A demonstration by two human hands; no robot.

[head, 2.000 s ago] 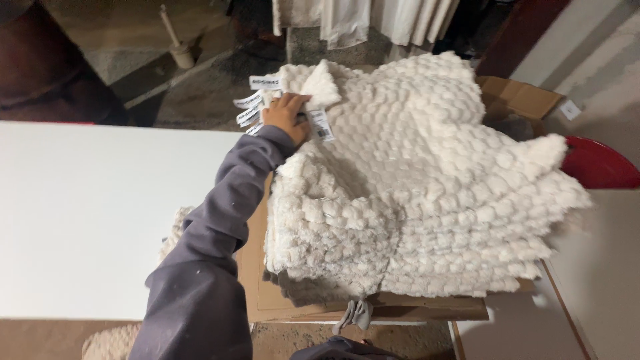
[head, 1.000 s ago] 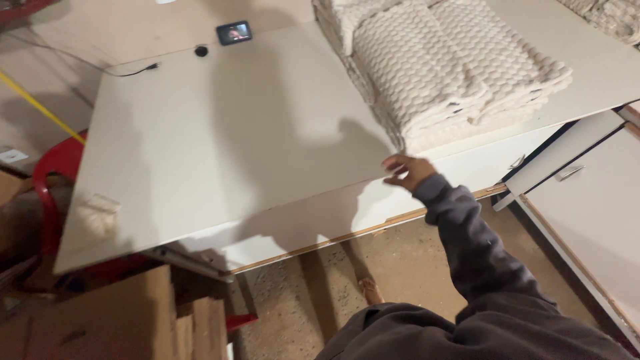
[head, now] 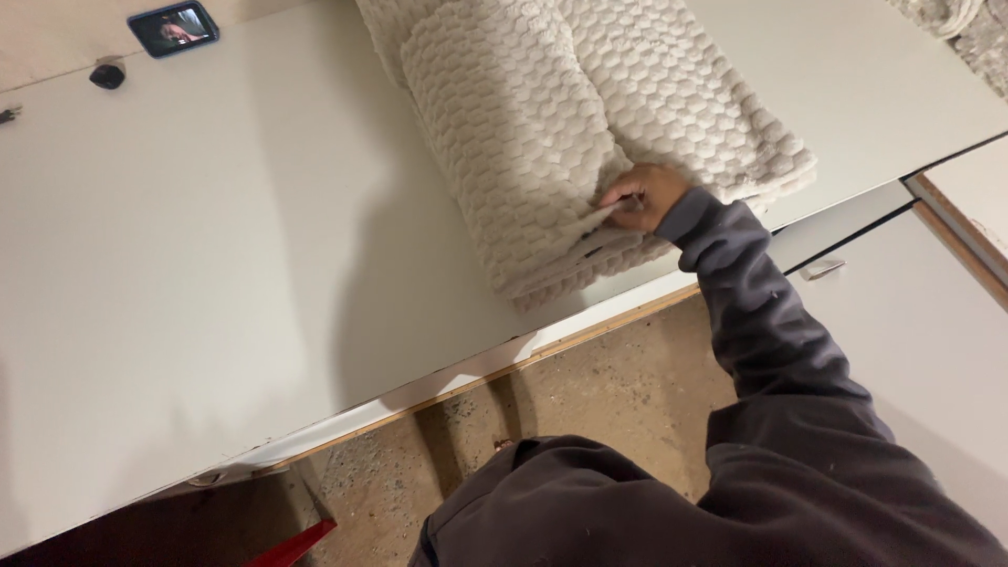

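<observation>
My right hand (head: pixel 644 197) is at the front edge of a pile of folded cream, honeycomb-textured plush fabric (head: pixel 504 118). Its fingers pinch the thin edge of a fabric layer and hold it slightly raised. Small dark marks show on the layers just below the fingers. A second folded stack of the same plush fabric (head: pixel 669 87) lies against the first on its right side, and my wrist is beside its front end. My left hand is out of view.
The pile lies on a white tabletop (head: pixel 197 236). Near the wall are a phone (head: pixel 173 30) with a lit screen and a small black object (head: pixel 107 75). A white cabinet front with a metal handle (head: pixel 823 269) stands at right. Something red (head: pixel 295 545) is below the table.
The view has swung from another fabric pile, where my left hand rested two seconds ago, to this table. My right hand has moved from the table's edge onto the folded pile and taken hold of fabric.
</observation>
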